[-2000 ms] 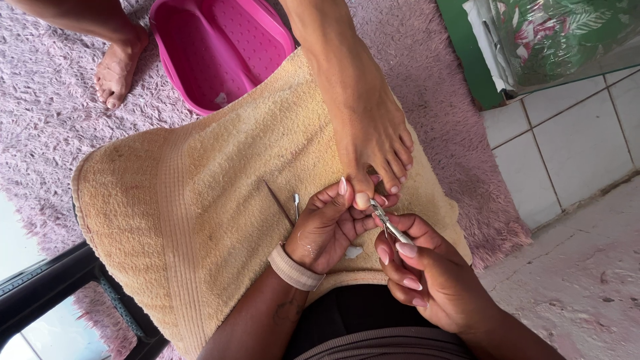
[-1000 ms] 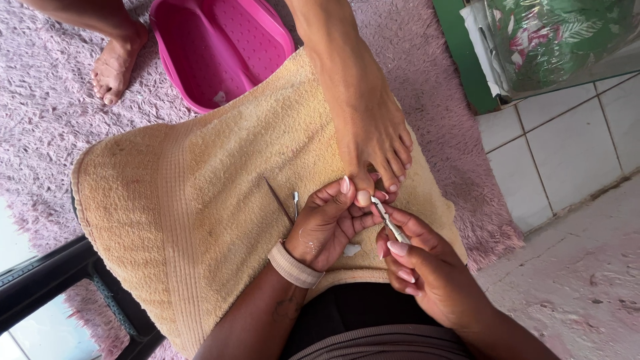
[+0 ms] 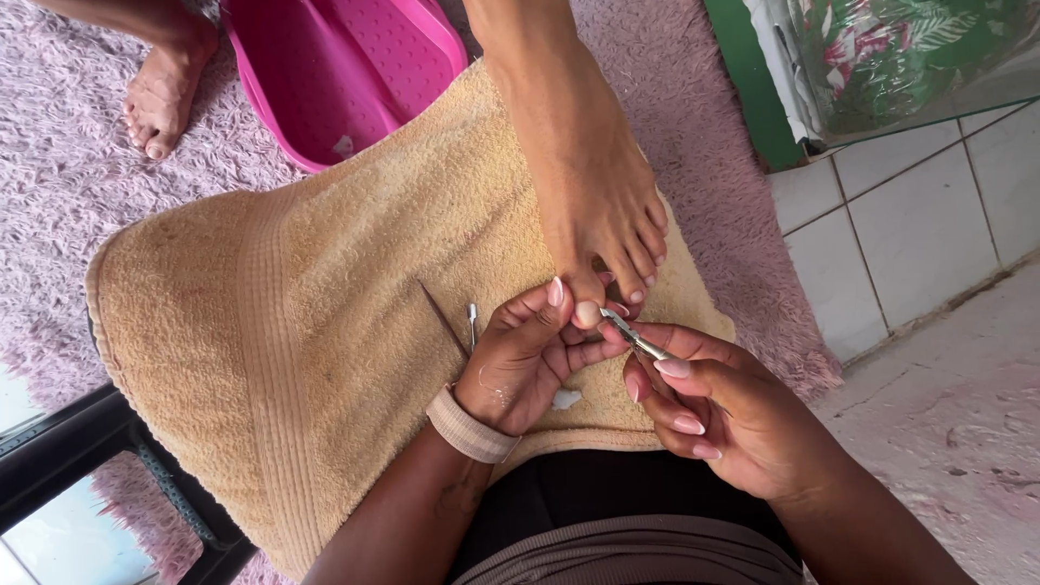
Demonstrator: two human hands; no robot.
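Observation:
Another person's foot (image 3: 581, 154) rests on a yellow towel (image 3: 366, 219) over my lap. My left hand (image 3: 528, 357), with a beige band at its wrist, grips the big toe (image 3: 583, 284) from the side and below. My right hand (image 3: 715, 398) holds a metal cuticle nipper (image 3: 638, 335), its tip at the edge of the big toenail. Left of my left hand, a thin brown stick (image 3: 443, 317) and a metal cuticle pusher (image 3: 472, 325) lie on the towel, partly hidden. A white cotton tuft (image 3: 566, 398) lies beside my left palm.
A pink plastic foot basin (image 3: 349, 81) stands beyond the towel. The person's other foot (image 3: 166, 89) is on a pink shaggy rug (image 3: 49, 154). A black frame (image 3: 73, 439) is at lower left. A glass edge and a plastic-wrapped green patterned item (image 3: 902, 57) are at upper right.
My right hand keeps the nipper by the big toenail, with slight shifts in the tool's angle and my fingers. My left hand stays at the toe.

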